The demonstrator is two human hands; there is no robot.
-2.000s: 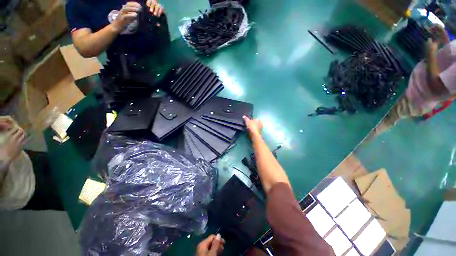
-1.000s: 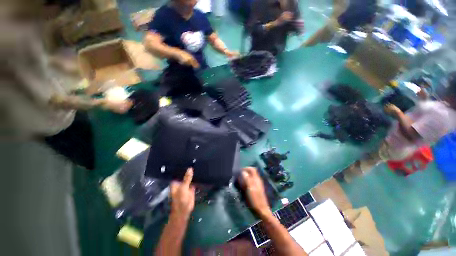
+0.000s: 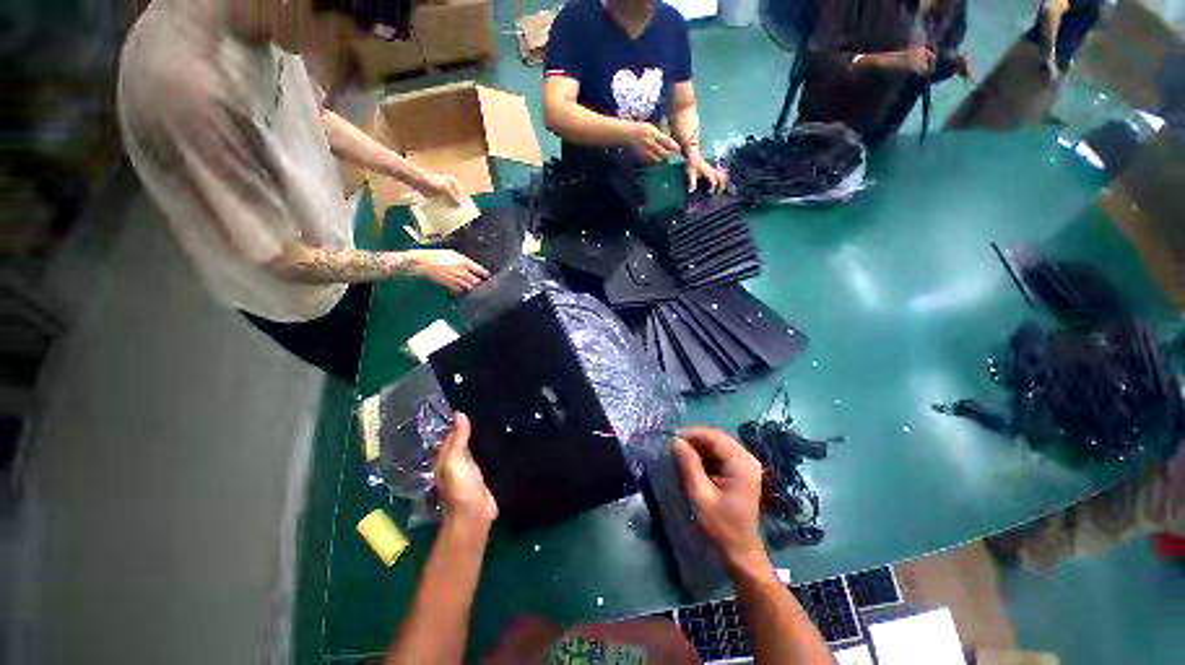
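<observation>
My left hand (image 3: pixel 463 476) holds a flat black panel (image 3: pixel 530 418) by its lower left edge, tilted above the bench. The panel has a small raised centre fitting (image 3: pixel 555 404) and small pale dots. My right hand (image 3: pixel 720 478) is to the right of the panel, its thumb and forefinger pinched on a thin wire lead (image 3: pixel 637 433) that runs toward the panel's middle. Another black panel piece (image 3: pixel 682 526) lies under and beside my right hand.
A crinkled clear plastic bag (image 3: pixel 621 370) lies behind the panel. Fanned black panels (image 3: pixel 715 335) lie beyond it. Black cables (image 3: pixel 784 474) lie right of my right hand, a larger heap (image 3: pixel 1098 383) far right. Gridded panels (image 3: pixel 832 613) line the near edge. Co-workers stand left and opposite.
The view has swung, showing more of the co-workers. The held panel is turned more upright, with my left hand at its left edge. My right hand has moved up to the thin wire.
</observation>
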